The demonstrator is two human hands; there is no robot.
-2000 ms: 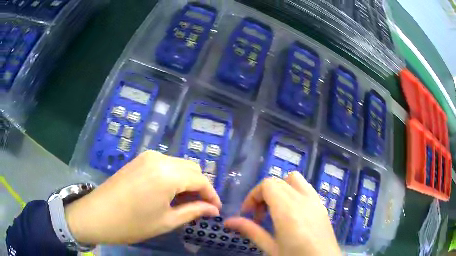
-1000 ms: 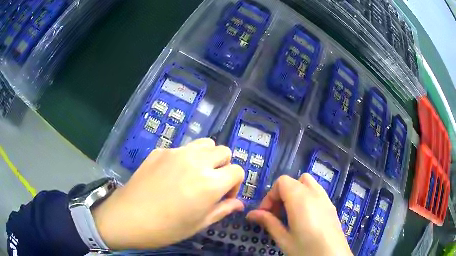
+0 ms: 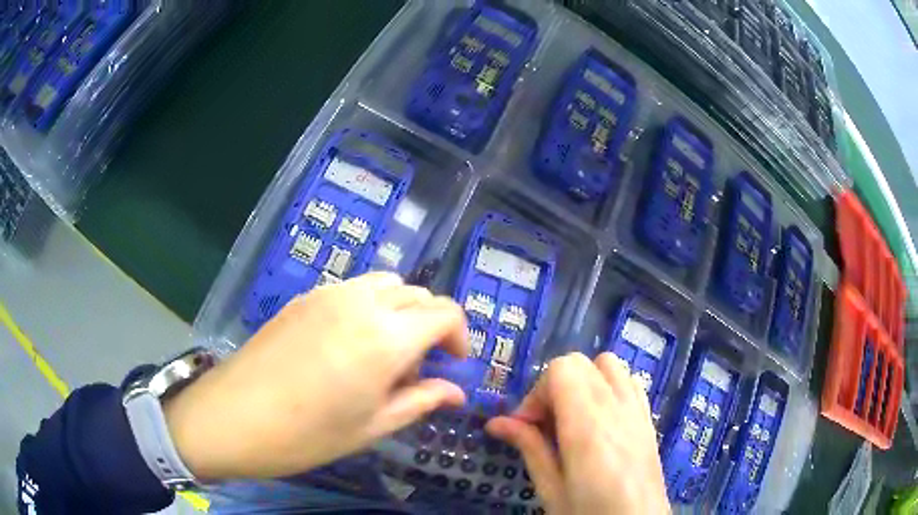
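Observation:
Blue phone housings lie rear side up in the pockets of a clear blister tray. Another housing lies just beyond my hands. Small round black parts sit in rows on a sheet at the tray's near edge, partly under my hands. My left hand is over the near left housings, thumb and fingers bent with a gap between them. My right hand has thumb and forefinger pinched near the sheet; whether a tiny part is between them cannot be made out.
A clear stack of blue housings stands at the upper left. A clear stack of dark housings lies behind the tray. A red parts bin is at the right. Grey floor with a yellow line shows at the left.
Over two seconds the view shifted, so the tray sits further right. Since one second ago, my left thumb and fingers have parted a little; my right hand has moved slightly left.

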